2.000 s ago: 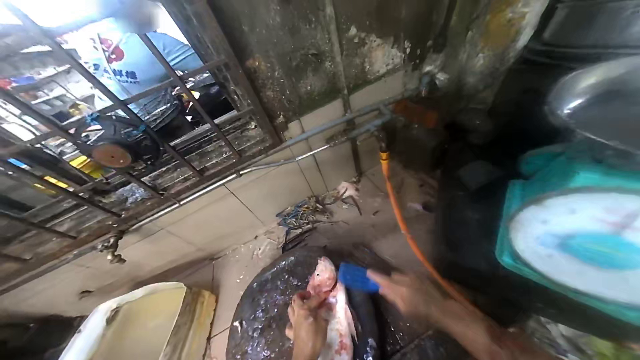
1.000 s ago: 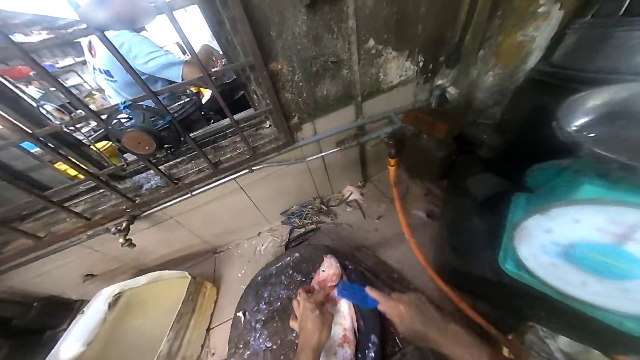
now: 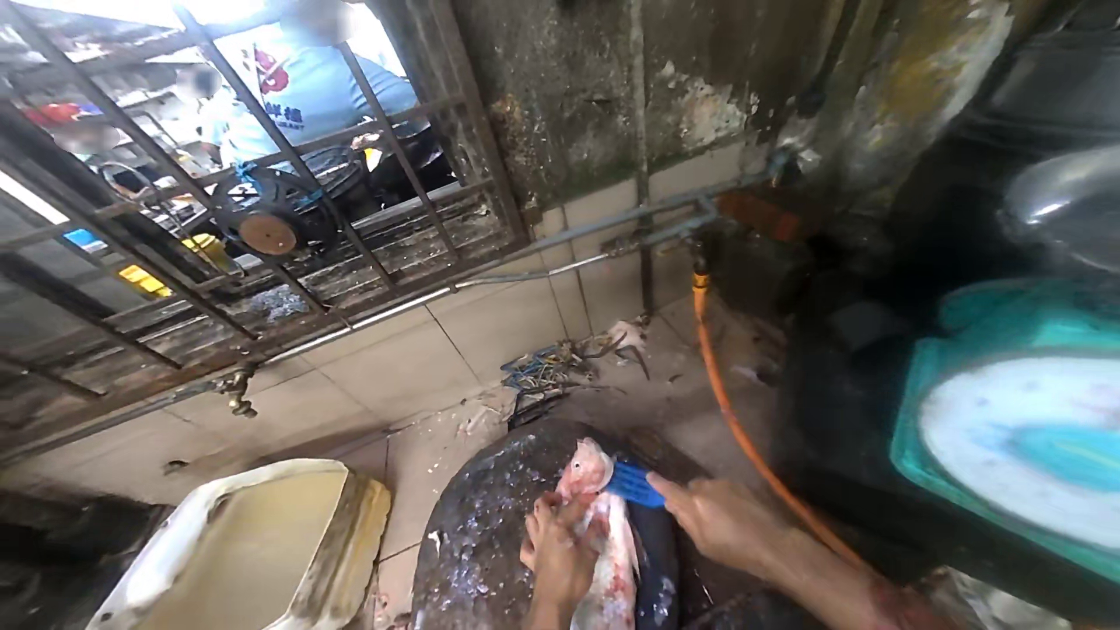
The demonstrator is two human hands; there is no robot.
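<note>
A pale, reddish fish [image 3: 618,569] lies on a dark round block [image 3: 481,525] strewn with bits that look like scales, its head toward the wall. My left hand [image 3: 560,547] presses on the fish just behind its head, fingers bent over the body. In my right hand [image 3: 709,516] is a blue tool [image 3: 636,484], perhaps a brush or scraper, its end against the fish beside the gill area. The tool's underside and the lower part of the fish are hidden.
A white tub [image 3: 319,534] of cloudy liquid stands at left. An orange hose [image 3: 731,411] runs down behind my right forearm. A teal dial scale [image 3: 914,420] stands at right. Beyond the barred window [image 3: 376,131] is a person in a light blue shirt [image 3: 306,83].
The blue tool stays by the fish's head, and my left hand keeps hold of the body. Beyond the bars, the person has shifted posture.
</note>
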